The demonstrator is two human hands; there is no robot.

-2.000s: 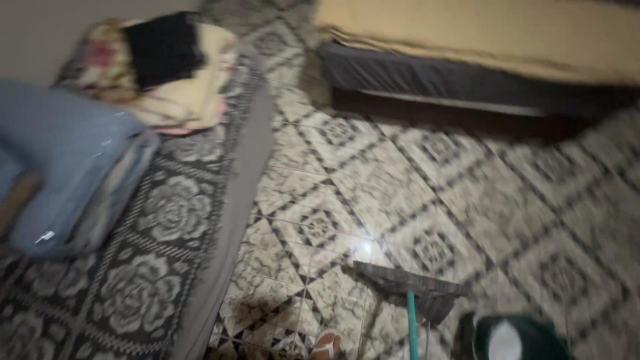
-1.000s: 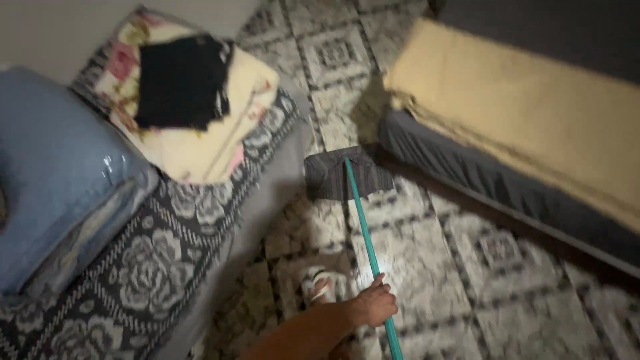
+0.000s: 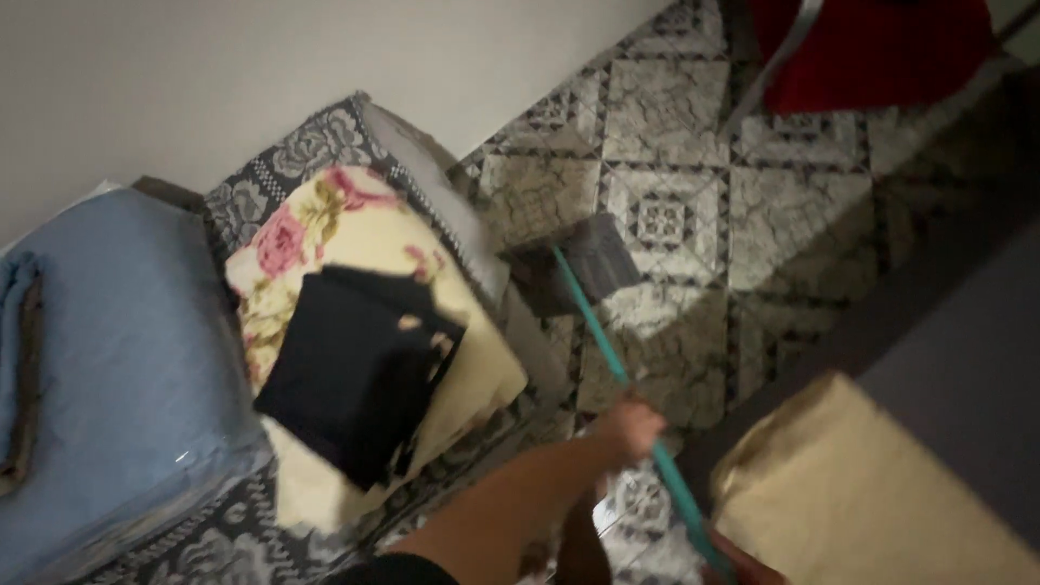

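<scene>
My left hand [image 3: 636,424] is closed around the teal handle [image 3: 597,333] of a floor broom or mop. Lower on the same pole, at the bottom edge, my right hand [image 3: 746,565] is partly in view and closed on it. Its wide dark grey head [image 3: 600,258], which looks like cloth, rests on the patterned tile floor [image 3: 792,215], close beside the left bed's corner. Blur hides whether it is cloth or bristles.
Left, a bed with a rose-patterned cover [image 3: 313,146] holds a folded floral blanket [image 3: 479,345], black cloth [image 3: 349,374] and blue bedding [image 3: 130,325]. Right is a dark bed or mattress [image 3: 959,325] with a beige cover [image 3: 861,487]. A red item [image 3: 877,53] lies beyond; a pale wall [image 3: 244,65] borders the left bed.
The broom or mop head has moved along the floor to beside the left bed's far corner. My right hand has come into view on the pole. The view has shifted towards the wall.
</scene>
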